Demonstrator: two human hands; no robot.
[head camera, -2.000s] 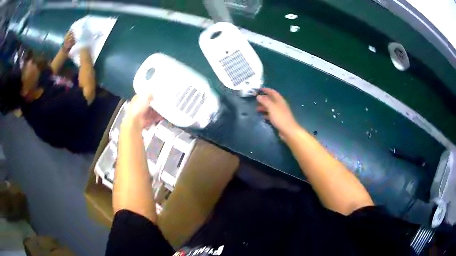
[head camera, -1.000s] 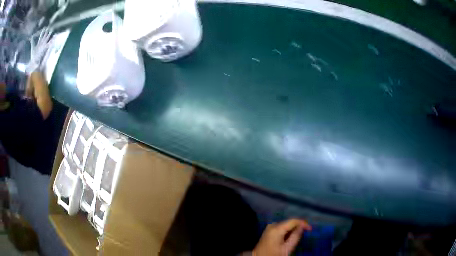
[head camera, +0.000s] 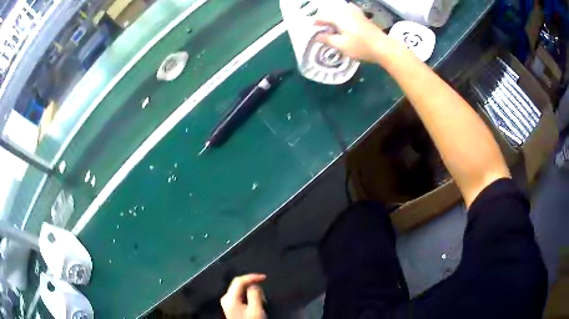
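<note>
My right hand (head camera: 354, 38) reaches to the top of the table and is closed on the near part of a white housing (head camera: 312, 47), whose round slotted end faces me. The housing's upper end is cut off by the picture's edge. My left hand (head camera: 243, 298) is low at the bottom edge, off the table, with loosely curled fingers and nothing visible in it. A black electric screwdriver (head camera: 240, 112) lies on the green table (head camera: 218, 187), its thin bit pointing down-left.
Another white part (head camera: 424, 9) and a flat slotted cover (head camera: 412, 41) lie right of my right hand. Two white housings (head camera: 62, 254) stand at lower left. Tiny specks dot the table. The belt (head camera: 125, 118) runs beyond the pale rail. A carton of shiny finned parts (head camera: 508, 103) stands at right.
The view has swung right along the table. The two housings now show at lower left. My right hand is now on another housing, and my left hand has come into view at the bottom.
</note>
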